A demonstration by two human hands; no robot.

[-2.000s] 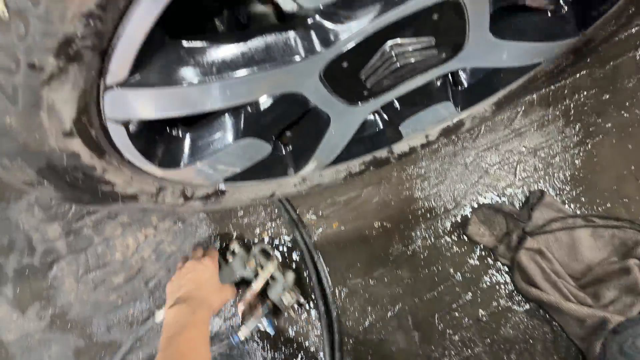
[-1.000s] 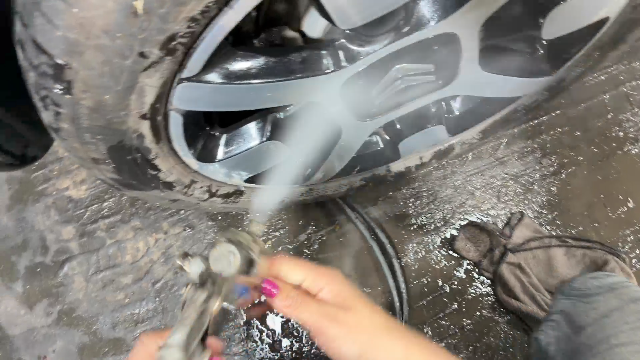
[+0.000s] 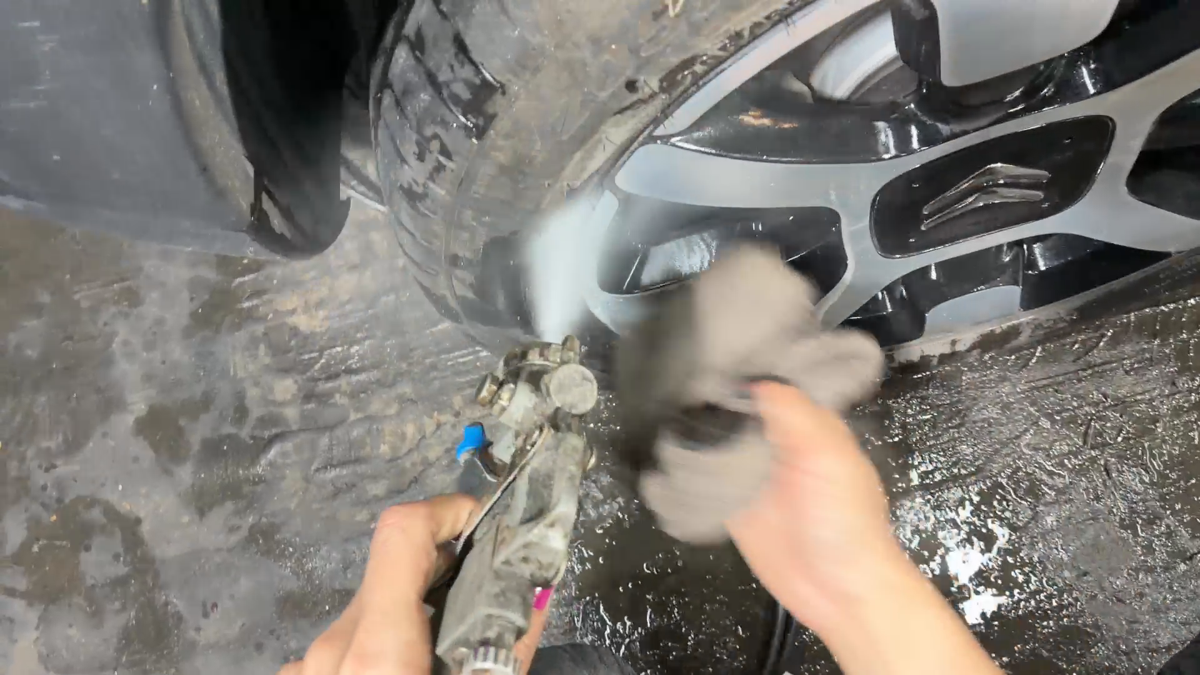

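My left hand (image 3: pixel 398 572) grips a worn metal spray gun (image 3: pixel 525 506) with a small blue lever on its side. A whitish spray (image 3: pixel 562 267) leaves its nozzle toward the edge where the tire (image 3: pixel 497 169) meets the rim. Just right of the gun, my right hand (image 3: pixel 820 497) holds a bunched grey-brown cloth (image 3: pixel 750 328), blurred, in front of the lower part of the alloy wheel (image 3: pixel 750 178). The wheel has silver and black spokes and a center cap (image 3: pixel 994 187) with a chevron emblem.
Dark bodywork (image 3: pixel 122 122) with a black wheel-arch edge (image 3: pixel 291 131) stands at the upper left. The floor (image 3: pixel 1050 469) is wet, with foamy droplets at the right. Part of a black hose (image 3: pixel 776 637) shows at the bottom, beside my right forearm.
Two seconds ago one hand reached to the spray gun on the floor; now my left hand holds it, spraying. The cloth lay on the floor at the right and is now in my right hand.
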